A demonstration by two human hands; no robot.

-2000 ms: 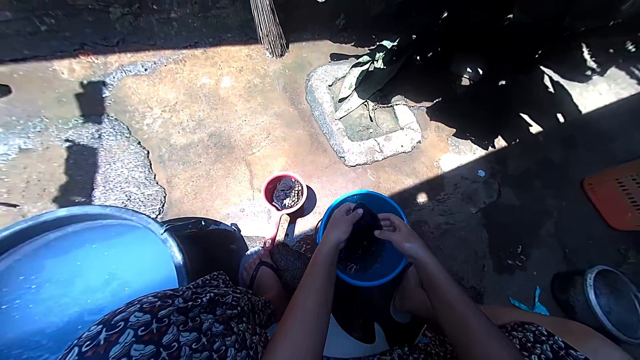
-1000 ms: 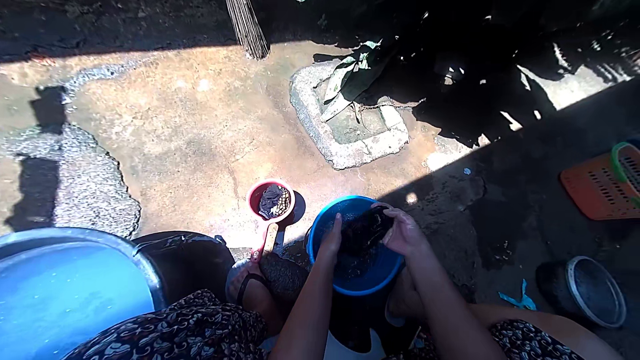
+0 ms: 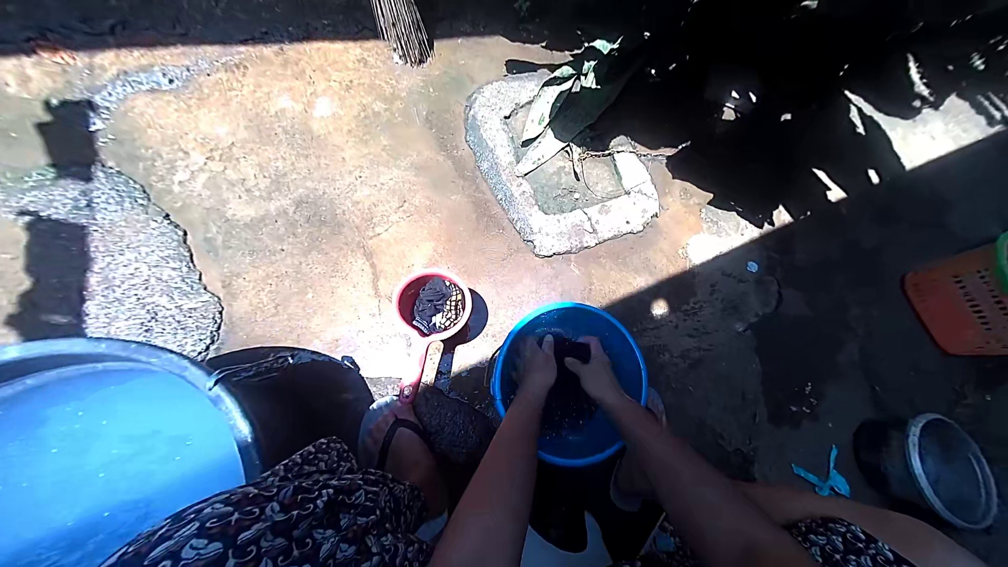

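Note:
A blue plastic basin [image 3: 573, 447] stands on the ground between my feet. Inside it, my left hand [image 3: 537, 366] and my right hand [image 3: 592, 368] grip a dark wet cloth [image 3: 568, 351], close together and low in the basin. The dark contents below them are hard to make out. Ahead and to the left sits a red plastic dipper [image 3: 400, 303] with dark and patterned cloth [image 3: 441, 304] in it. Its handle points toward my left foot, beside a wooden-backed brush [image 3: 431, 364].
A large tub of water [image 3: 102, 465] and a black container [image 3: 295, 402] stand at left. A concrete-rimmed square [image 3: 583, 236] holds leaves ahead. An orange plastic basket [image 3: 957, 303], a dark bucket [image 3: 949, 472] and a blue strip [image 3: 825, 477] lie at right. A stick broom [image 3: 403, 31] is at the top.
Both hands have moved lower into the basin with the dark cloth, which was spread between them one second ago and is now bunched.

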